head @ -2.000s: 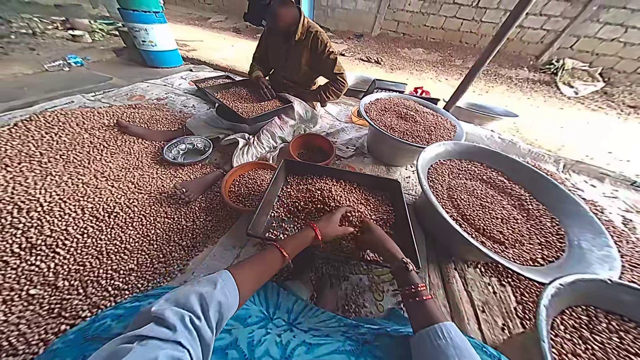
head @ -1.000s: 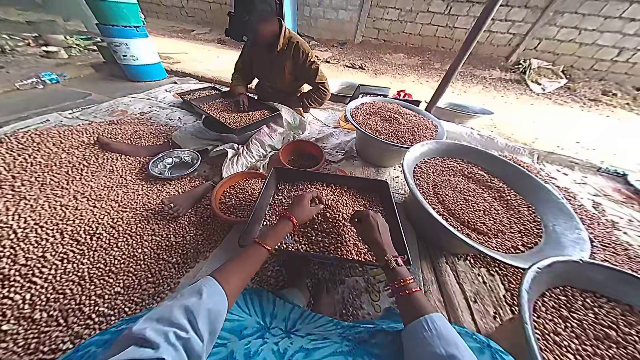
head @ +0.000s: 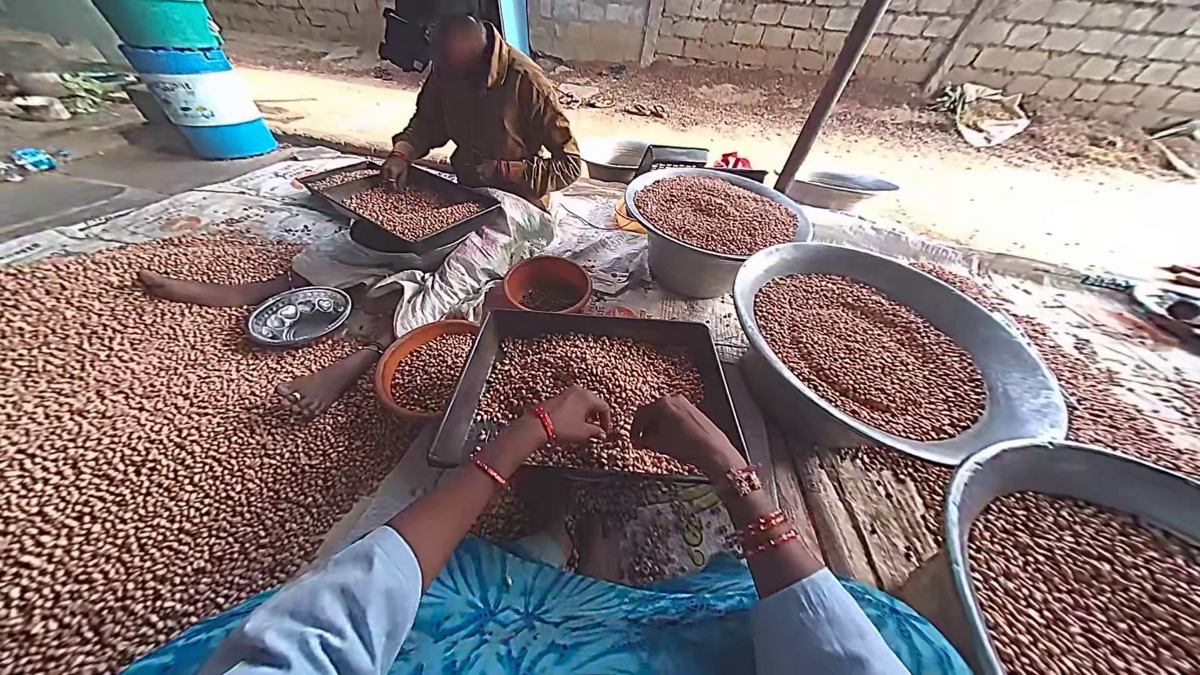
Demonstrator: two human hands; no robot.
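Note:
A dark rectangular metal tray (head: 459, 412) lies before me, filled with small reddish-brown nuts or seeds (head: 600, 361). My left hand (head: 572, 415) is over the middle of the tray, its fingers curled down at the nuts. Close to its right, my right hand (head: 682, 429) is bent inward above the same nuts. The two hands do not touch. Whether either one pinches a nut cannot be seen. An orange bowl (head: 382, 375) with more nuts stands against the tray's left side, and a smaller orange bowl (head: 583, 291) with dark contents is behind the tray.
At right stand a round metal basin (head: 694, 272), a large oval basin (head: 1022, 384) and another basin (head: 966, 506), all holding nuts. A nut heap (head: 169, 422) spreads at left beside a silver plate (head: 300, 316). A co-worker (head: 506, 112) sits behind a second tray (head: 469, 225).
My hands were nearly together over the tray two seconds ago, were wider apart one second ago, and are closer again now. The co-worker's hand remains at the other tray.

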